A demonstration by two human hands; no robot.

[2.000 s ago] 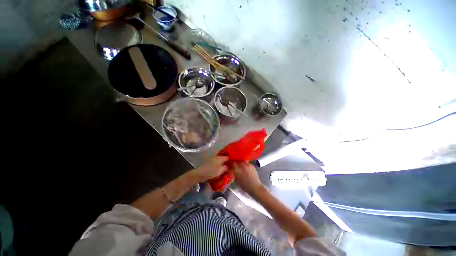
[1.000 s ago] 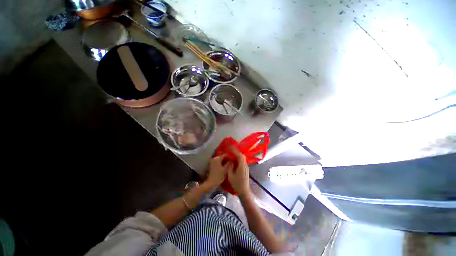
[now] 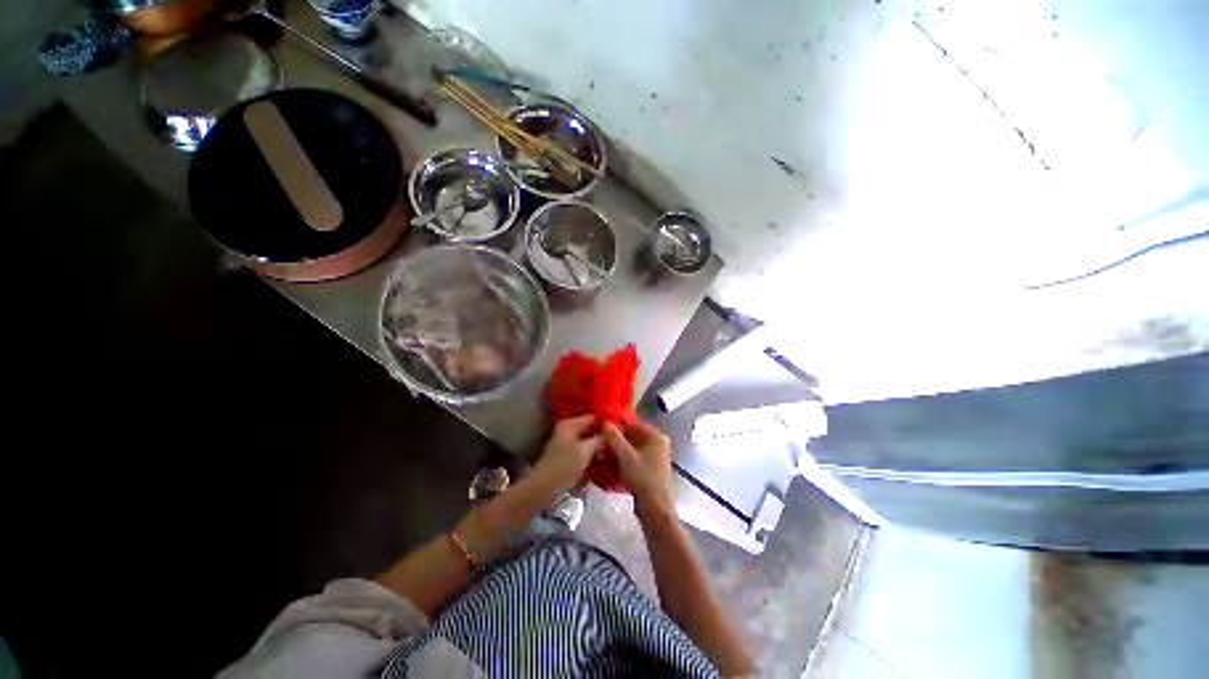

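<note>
A crumpled bright red plastic bag (image 3: 593, 385) is held over the near right end of the steel table. My left hand (image 3: 568, 452) grips its left side and my right hand (image 3: 642, 460) grips its right side, with the fingertips almost meeting at the middle of the bag. Part of the bag hangs below and between the hands. What is inside the bag does not show. A steel bowl (image 3: 463, 322) with whitish and brownish contents under clear plastic stands just beyond my left hand.
Steel bowls with spoons (image 3: 464, 194), a bowl with chopsticks (image 3: 552, 146), a small bowl (image 3: 680, 244) and a large black-topped pan (image 3: 296, 182) with a tan strip stand on the table (image 3: 325, 303). Right of it lie a white roll (image 3: 713, 369) and a power strip (image 3: 760, 423).
The view has shifted, so the table items sit further left. The red bag's loops, spread to the right earlier, are now bunched upright above my hands. Both hands still hold the bag.
</note>
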